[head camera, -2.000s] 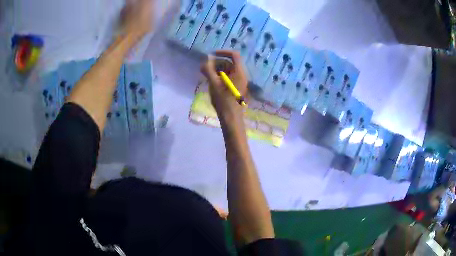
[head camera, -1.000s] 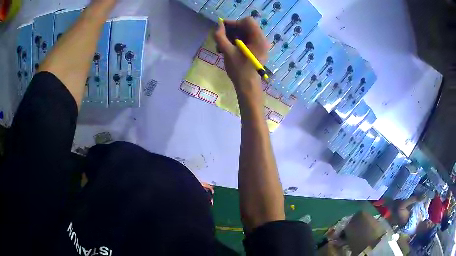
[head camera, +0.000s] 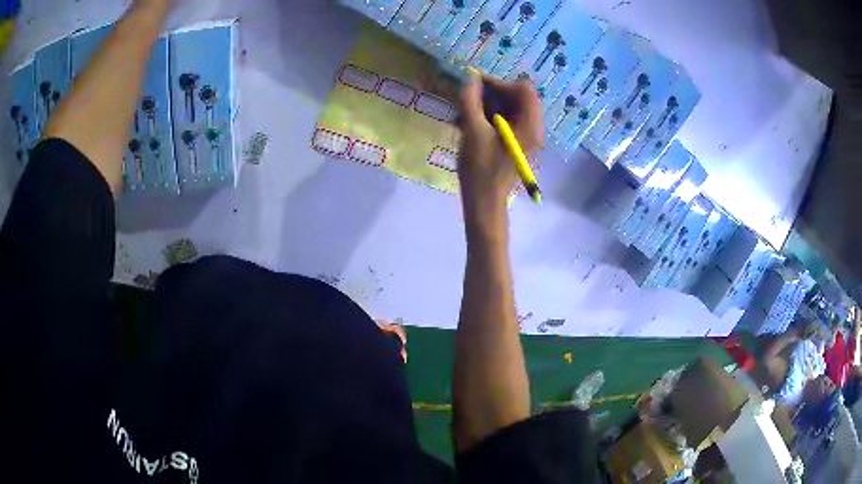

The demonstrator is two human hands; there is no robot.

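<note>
My right hand holds a thin yellow marker pen like a pencil, its black end towards me. The hand is over the right part of a yellow sticker sheet with red-outlined white labels, beside a row of light blue retail boxes. Whether a label is at the fingertips cannot be told. My left forearm reaches over a second group of blue boxes at the left; the left hand is cut off by the top edge, with only the wrist area in view.
The white worktable carries more blue boxes in a row running to the right. A green floor with brown cartons and plastic scraps lies at lower right. People show at the far right. A blue and yellow object is cut off at top left.
The view has shifted, so the left boxes sit further left. My right hand has moved right over the sticker sheet, still with the pen. My left hand has passed out of the top of the picture.
</note>
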